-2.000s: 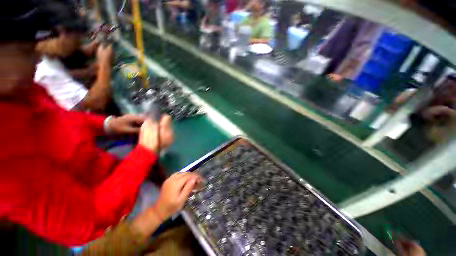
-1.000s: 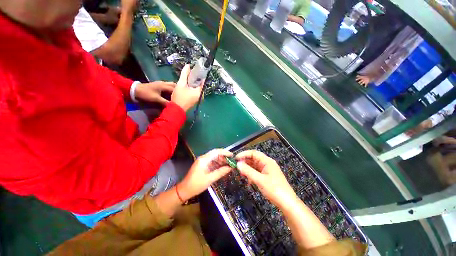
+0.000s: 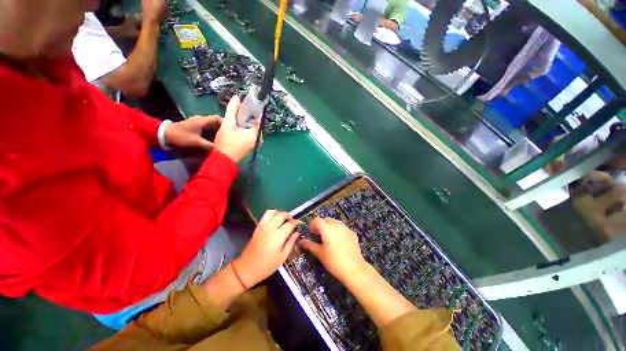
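Note:
The board tray (image 3: 420, 241) has a silver rim and is filled with close rows of dark circuit boards. My left hand (image 3: 270, 241) and my right hand (image 3: 335, 245) are over its near left corner. Between their fingertips they hold a small green circuit board (image 3: 307, 232), partly hidden by the fingers. A strip of bare brown tray base (image 3: 351, 186) shows along the far left edge of the tray.
A worker in red (image 3: 123, 199) sits close at left, holding an electric screwdriver (image 3: 252, 110) under a yellow cord. A board pile (image 3: 230, 79) lies beyond. The green conveyor belt (image 3: 384, 147) carries scattered boards. A white post (image 3: 549, 277) stands at right.
Since one second ago both hands have moved slightly left and lower with the board, close over the tray's corner. The whole view has shifted a little.

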